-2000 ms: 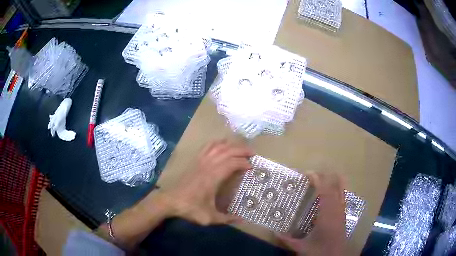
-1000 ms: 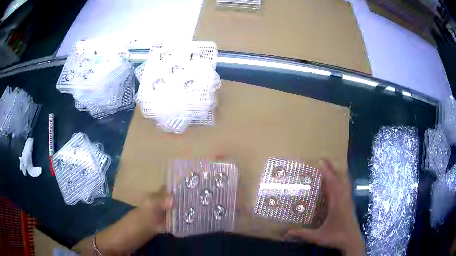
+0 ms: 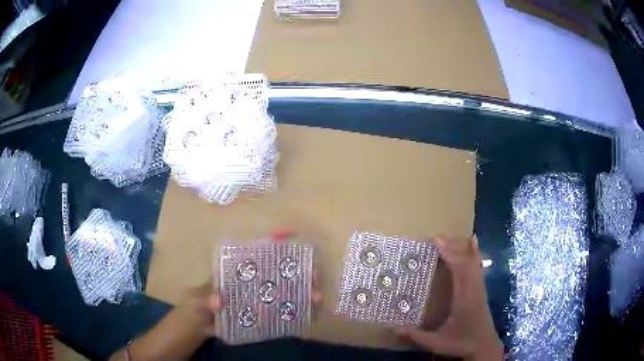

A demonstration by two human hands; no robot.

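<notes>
My left hand [image 3: 185,326] holds a clear ribbed plastic plate [image 3: 267,290] with round bosses from beneath; fingertips show at its left, top and right edges. My right hand [image 3: 462,303] is at the right side of a second clear plate [image 3: 387,280], thumb at its lower edge and fingers at its upper right corner. The two plates are side by side and apart, over the brown cardboard sheet [image 3: 374,183]. Whether the right plate is lifted or lies on the sheet, I cannot tell.
Twisted stacks of clear plates stand at the rear left [image 3: 222,137], beside it [image 3: 116,130], and lower left [image 3: 104,257]. A marker pen [image 3: 65,211] and crumpled white item [image 3: 39,243] are left. A silvery plastic heap [image 3: 548,268] is right. A metal rail [image 3: 424,104] crosses behind.
The plates were close together two seconds ago and are now apart, the left one in my left hand. The view has shifted, so the stacks appear further left.
</notes>
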